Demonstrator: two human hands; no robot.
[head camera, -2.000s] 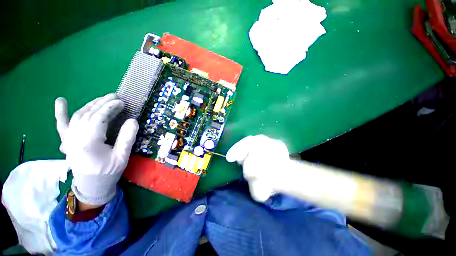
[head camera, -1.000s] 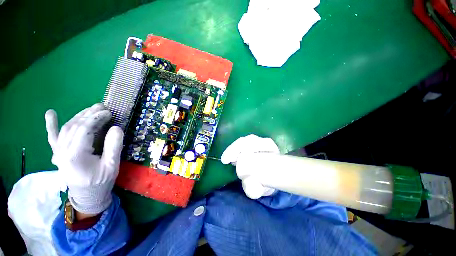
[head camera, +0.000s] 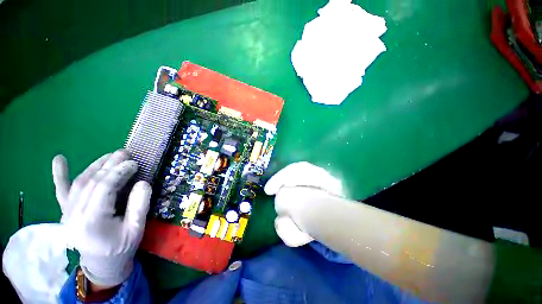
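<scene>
A green circuit board (head camera: 205, 166) crowded with parts lies on a red support pad (head camera: 238, 89). A silver ribbed heatsink (head camera: 153, 133) runs along its left edge. My left hand (head camera: 104, 208), in a white glove, rests with its fingertips on the lower end of the heatsink. My right hand (head camera: 300, 199), gloved, is right of the board's lower right edge and holds the front of a thick translucent dispensing syringe (head camera: 386, 237). The syringe's green rear cap (head camera: 518, 270) is cut off at the right rim. Its needle tip cannot be made out.
A crumpled white cloth or paper (head camera: 339, 52) lies on the green bench (head camera: 416, 124) behind the board. Another white cloth (head camera: 35, 264) is under my left wrist. A thin dark stick (head camera: 21, 209) is at far left. Red items (head camera: 516, 44) are at upper right.
The board, pad and cloths appear lower in the picture than a second ago. The syringe's rear end appears lower and nearer the right rim. Both hands keep their hold or contact.
</scene>
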